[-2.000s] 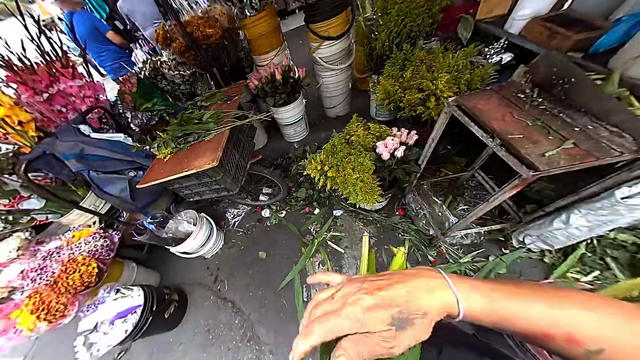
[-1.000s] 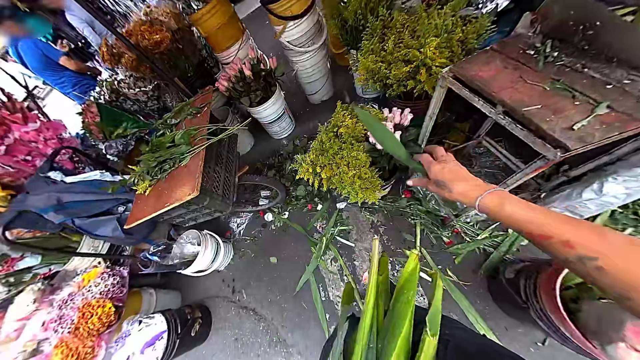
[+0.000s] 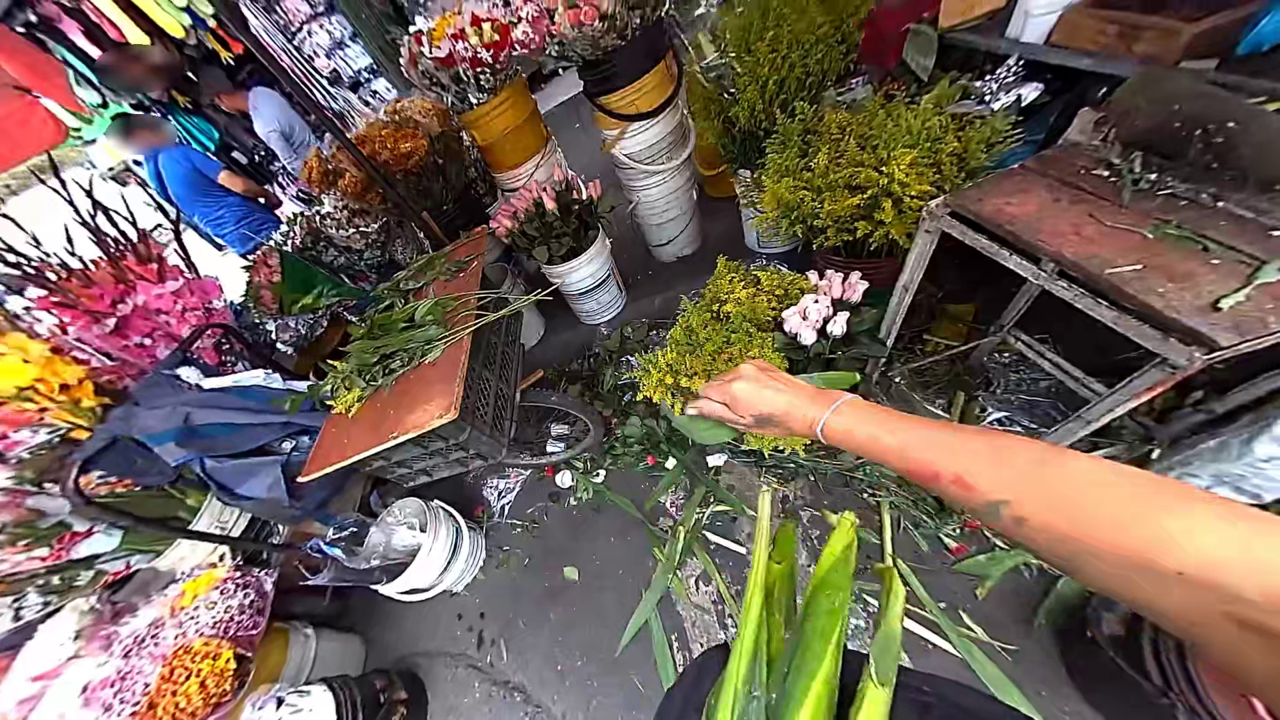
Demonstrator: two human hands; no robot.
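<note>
My right hand (image 3: 752,400), with a thin band at its wrist, is closed on a broad green leaf (image 3: 705,430) that shows below and beside the fingers. The hand is in front of a bunch of small yellow flowers (image 3: 725,320) standing low near the ground. Pale pink roses (image 3: 822,308) stand just behind it. Thick green stalks with leaves (image 3: 815,610) rise from the bottom edge near my dark-clothed lap. My left hand is out of view.
A worn metal-framed table (image 3: 1090,240) stands at the right. At the left a board (image 3: 400,410) with cut stems lies on a black crate (image 3: 490,400) beside a small wheel (image 3: 560,428). White buckets (image 3: 440,550) and wrapped bouquets line the left. Cut leaves litter the ground. People (image 3: 215,195) are at upper left.
My right hand has moved from near the table's leg to in front of the yellow flowers. The leaf that stood up from the fingers one second ago now lies low under the hand.
</note>
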